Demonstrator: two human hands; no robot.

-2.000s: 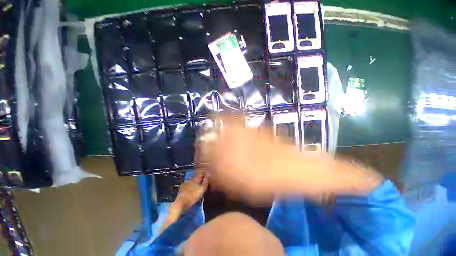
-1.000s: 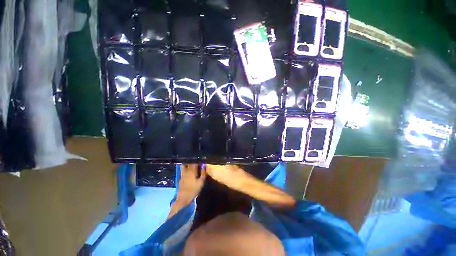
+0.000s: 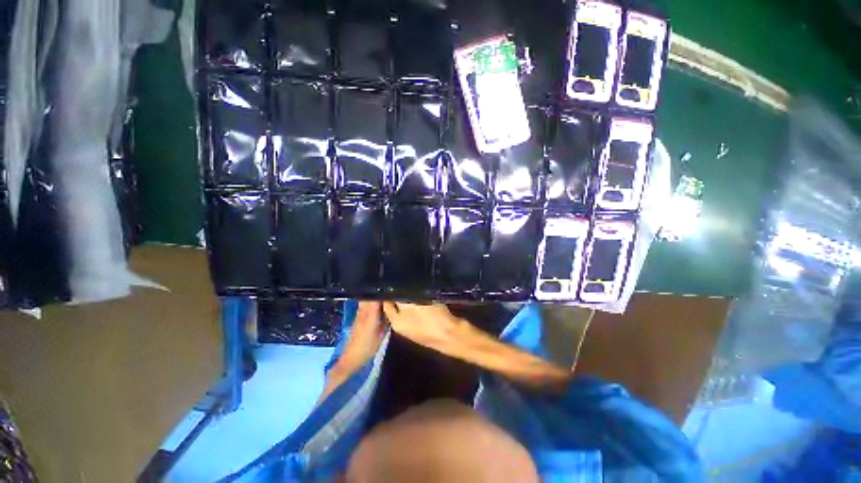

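A glossy black blister tray [image 3: 359,179] lies in front of me. Several white phone housings [image 3: 625,163] sit in pockets at its right side. One phone housing with a green circuit board [image 3: 495,94] lies tilted across the pockets near the upper middle. My left hand [image 3: 363,332] and my right hand [image 3: 420,321] are close together at the tray's front edge, above my lap. Their fingertips are partly hidden at the edge, and I cannot tell if they hold anything.
Small green-white parts [image 3: 686,203] lie on the green mat [image 3: 722,208] right of the tray. Clear trays [image 3: 802,255] stand at far right. Whitish film [image 3: 83,160] covers black trays at left. A brown panel [image 3: 113,368] is low at left.
Since two seconds ago, my right hand has come back from over the tray to its front edge beside my left hand. The camera view has shifted, so the tray sits higher.
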